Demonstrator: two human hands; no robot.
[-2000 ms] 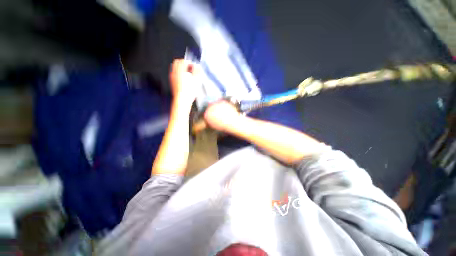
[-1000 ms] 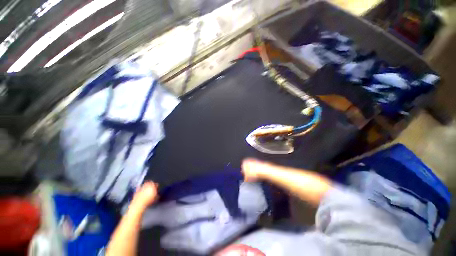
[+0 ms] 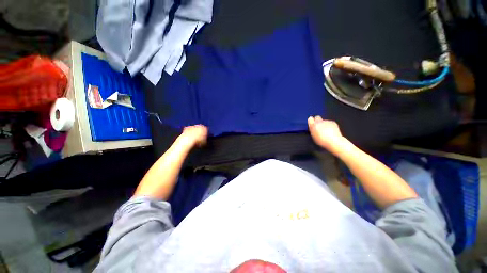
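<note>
A navy garment piece [image 3: 251, 90] lies spread on the black ironing table [image 3: 374, 21], its near edge along the table's front. My left hand [image 3: 196, 135] grips its near left corner area. My right hand [image 3: 323, 131] grips its near right corner. The steam iron [image 3: 355, 82] rests on the table to the right of the cloth, just beyond my right hand, its wooden handle up and its tip pointing left. A blue hose with a tan cord [image 3: 422, 82] runs from it to the right and up.
Pale grey-blue pieces [image 3: 155, 32] hang in a pile at the far left. A blue-topped box [image 3: 115, 98] with paper scraps stands left, beside a white roll [image 3: 62, 114] and a red bag [image 3: 32, 82]. A blue basket [image 3: 470, 208] with cloth is low on the right.
The view has turned down and closer. The cloth, earlier showing pale parts near my body, now lies with its navy side up and flatter, its near corners in my hands.
</note>
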